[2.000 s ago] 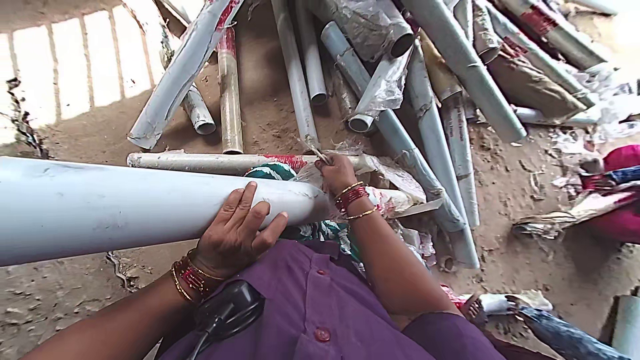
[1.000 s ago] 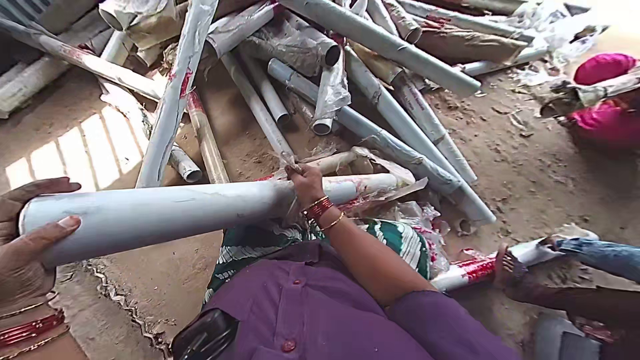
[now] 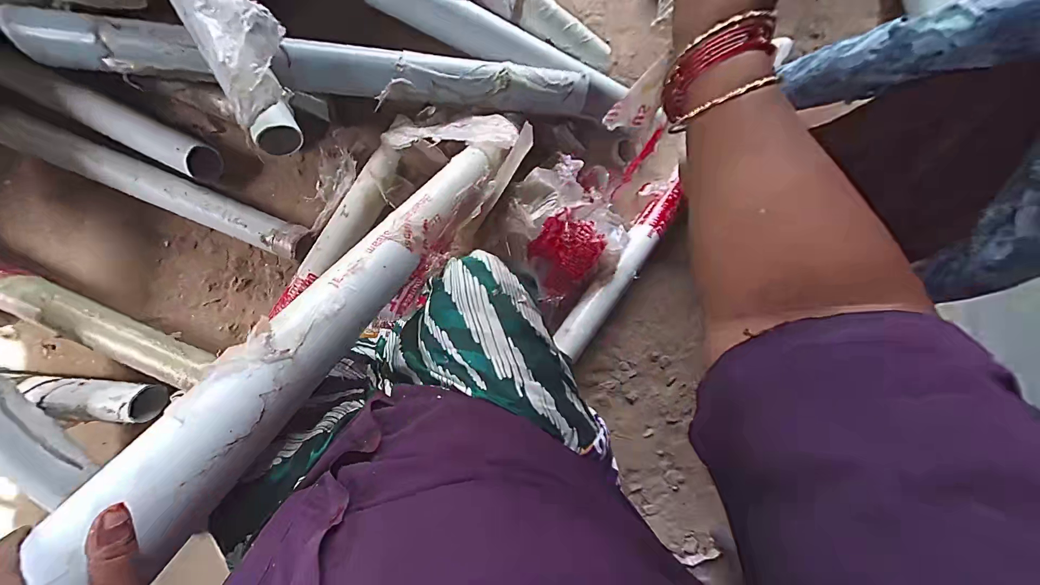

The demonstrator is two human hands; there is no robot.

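A large pale plastic pipe [image 3: 244, 398], wrapped in torn printed film at its far end, slants across my lap. Its near end lies in my left hand [image 3: 112, 536], whose thumb rests on top; the rest of that hand is largely cut off at the bottom left corner. My right arm, with red and gold bangles, reaches up past the pipe to the top edge; the right hand itself is out of frame, so what it touches is hidden. Crumpled clear film with red netting [image 3: 569, 248] lies beyond my knee, beside a thinner white pipe [image 3: 609, 284].
Several pipes lie on the dirt ground at the left, among them a long grey-blue pipe [image 3: 439, 81] and a pipe with an open end [image 3: 106, 122]. Ragged plastic film [image 3: 231, 57] hangs over some. A blue cloth-like length [image 3: 910, 49] crosses the upper right.
My right hand has let go of the wrapped part of the large pipe and reached away, out of frame. The left hand stays at the near end. The view has swung right and closer.
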